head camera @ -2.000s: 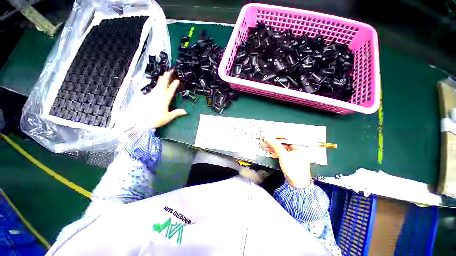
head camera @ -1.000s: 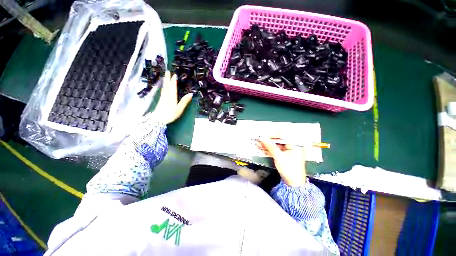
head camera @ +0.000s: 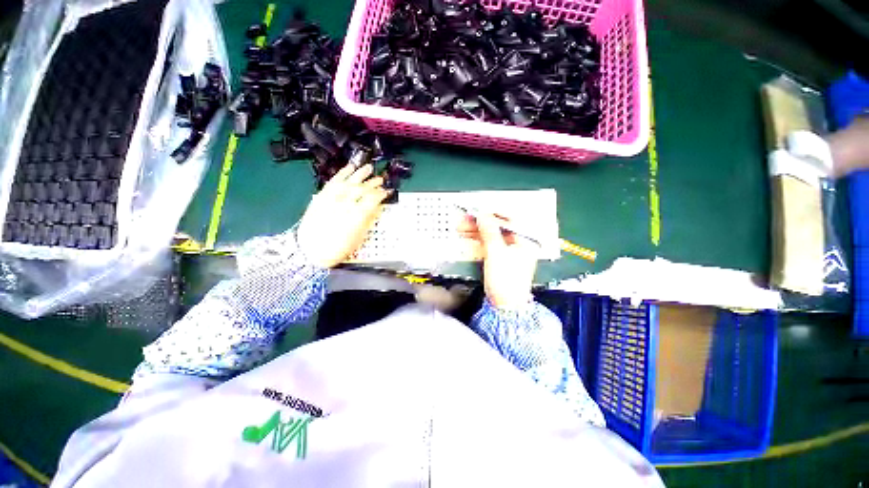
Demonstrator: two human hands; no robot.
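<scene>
My right hand (head camera: 505,250) holds the slim pen-like hand tool (head camera: 575,250) over the white perforated board (head camera: 434,221), its orange-yellow end pointing right. My left hand (head camera: 345,212) is at the board's left end, fingertips at the near edge of the loose pile of black plastic parts (head camera: 295,76). Black parts show right at its fingertips; whether the fingers grip one I cannot tell. The pink basket (head camera: 495,141), full of jumbled black parts, stands behind the board.
At left the packed tray (head camera: 76,124) of black parts lies in a clear plastic bag (head camera: 157,205). A ragged white strip (head camera: 667,281) runs along the front edge. The blue basket (head camera: 715,434) is below. A cardboard bundle (head camera: 796,191) and another person's hand (head camera: 851,148) are at far right.
My left hand has moved from the pile's left side to its near edge by the board. The view has shifted right and down. Another person's hand now shows at the far right.
</scene>
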